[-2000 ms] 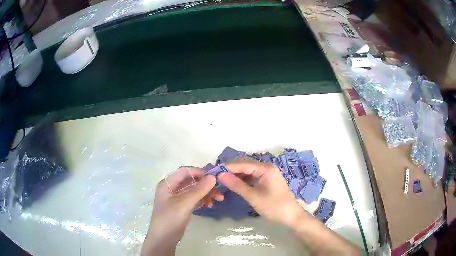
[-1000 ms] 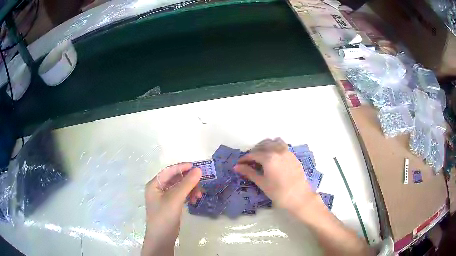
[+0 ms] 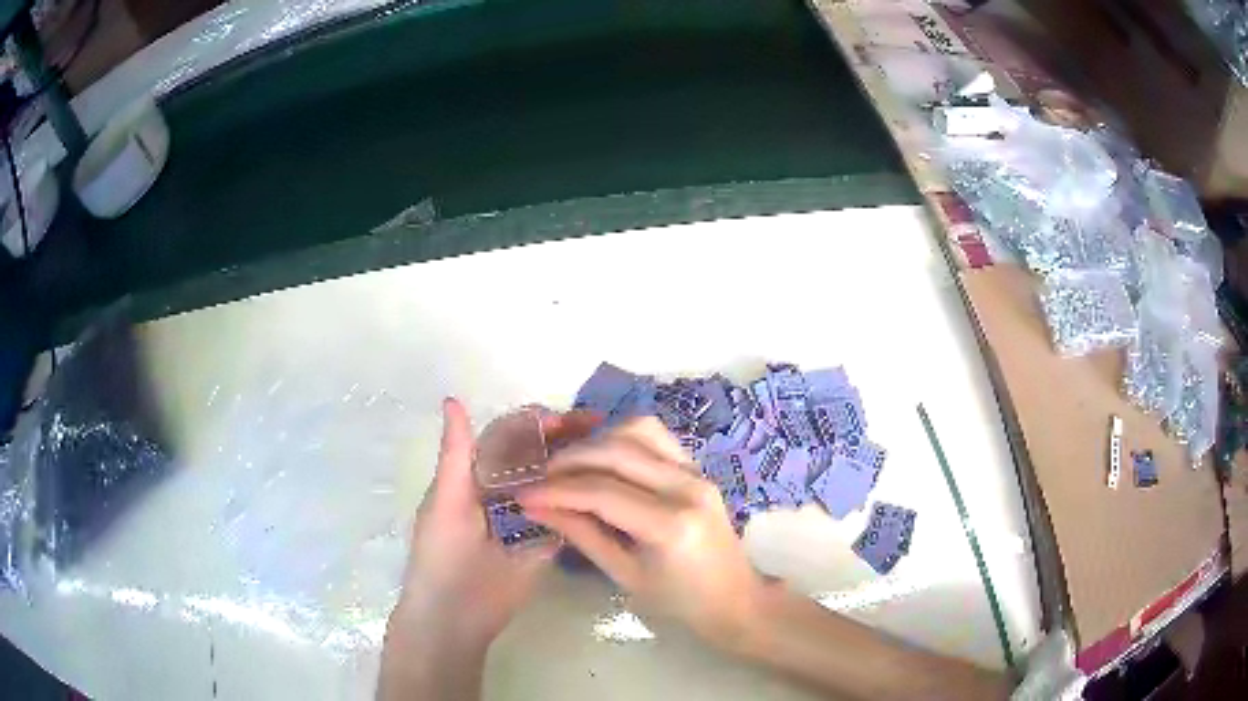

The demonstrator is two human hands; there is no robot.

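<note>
A clear hinged plastic case (image 3: 513, 449) stands open in my left hand (image 3: 472, 548), its lid raised. A purple-blue printed card (image 3: 515, 523) lies at the base of the case, below the lid. My right hand (image 3: 637, 514) reaches across from the right, its fingertips at the case and the card's right edge. Whether the right fingers pinch the card is hidden. A heap of purple-blue cards (image 3: 780, 445) lies on the white tabletop behind and right of my hands, with one card (image 3: 886, 537) apart at its right.
A dark green surface (image 3: 548, 123) runs behind the white tabletop (image 3: 356, 329). A white tape roll (image 3: 123, 158) is at the back left. A shiny clear bag (image 3: 82, 466) lies at left. A thin green strip (image 3: 966, 527) is at right. Silvery bags (image 3: 1088, 308) lie on cardboard (image 3: 1027, 370).
My right hand has moved left from the card heap to my left hand. The card has gone from my left fingertips to the case, and the case's raised lid now shows clearly.
</note>
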